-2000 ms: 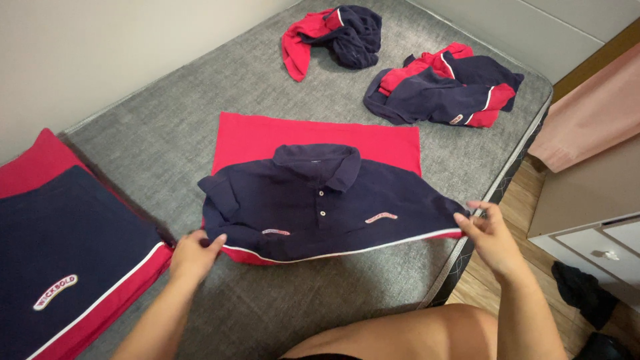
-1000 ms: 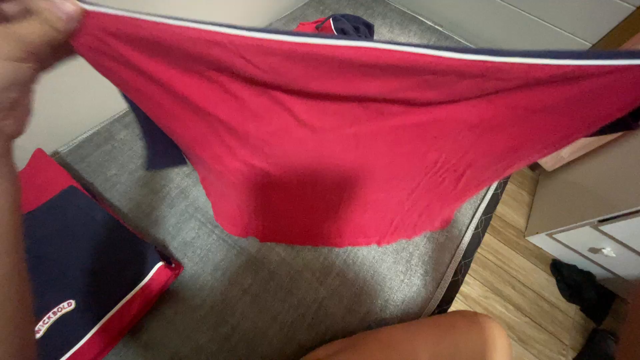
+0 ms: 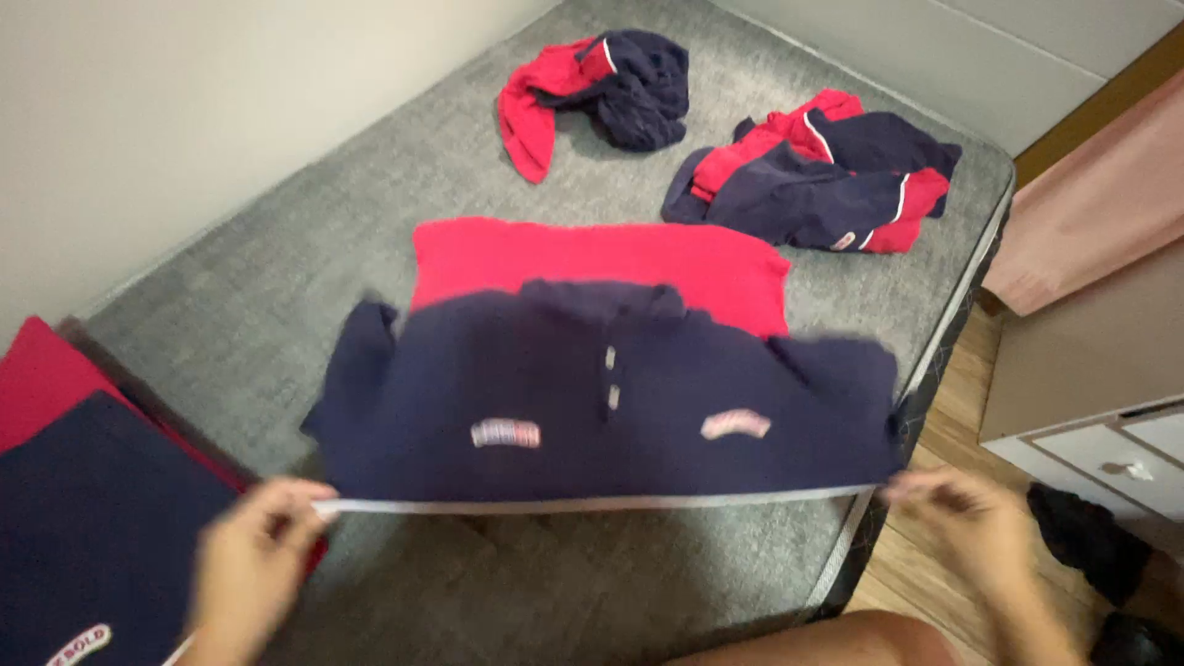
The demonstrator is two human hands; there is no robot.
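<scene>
A navy and red polo shirt [image 3: 573, 453] is stretched out between my hands, its collar and two buttons facing up and pointing away from me. My left hand [image 3: 268, 546] pinches the left end of its white piping, and my right hand [image 3: 962, 518] pinches the right end; both are somewhat blurred. Two patches with writing sit on the navy part. Red fabric [image 3: 592, 250] shows flat on the grey mattress [image 3: 444, 573] beyond the collar; whether it belongs to the same shirt I cannot tell.
Folded navy and red garments [image 3: 102, 518] lie at the left. A crumpled garment [image 3: 638, 92] and a loose pile of similar ones [image 3: 814, 176] rest toward the far end. At right stand a drawer unit [image 3: 1101, 453] and a pink cloth [image 3: 1101, 194]; dark items [image 3: 1091, 546] lie on the floor.
A second ago the red part was held up close to the camera; now the shirt is lowered, navy side showing. My hands have come down with it.
</scene>
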